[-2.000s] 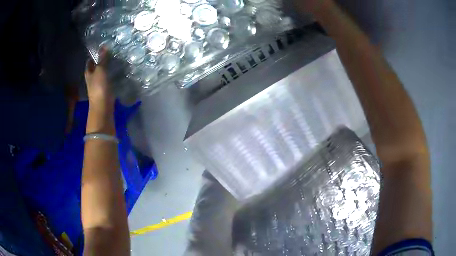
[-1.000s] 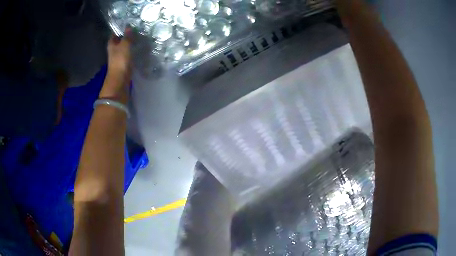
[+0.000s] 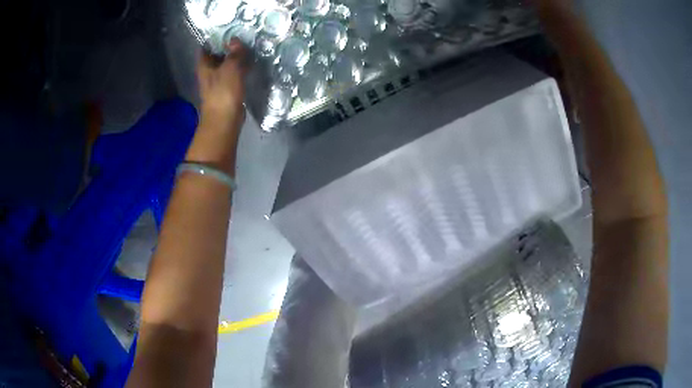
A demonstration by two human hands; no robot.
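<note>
A clear, shiny blister tray [image 3: 326, 45] with round pockets lies across the top of the view, cut off by the upper edge. I cannot tell whether it is one tray or several. My left hand [image 3: 224, 72] grips its left edge near the corner. My right hand [image 3: 550, 11] is at the tray's right end, dark, blurred and partly cut off by the top edge; its fingers cannot be made out. A white ribbed block [image 3: 425, 204] stands below the tray. A stack of blister trays [image 3: 470, 326] is nearer to me at the lower right.
A bright blue plastic stool [image 3: 114, 182] stands at the left, beside my left forearm. Yellow line tape [image 3: 249, 322] runs on the glossy grey floor [image 3: 254, 197]. A grey shape, perhaps my trouser leg [image 3: 311, 333], is at the bottom centre.
The tray's left corner and my left hand have moved to the right in view. My right forearm has shifted slightly right. More of the ribbed block's right end shows.
</note>
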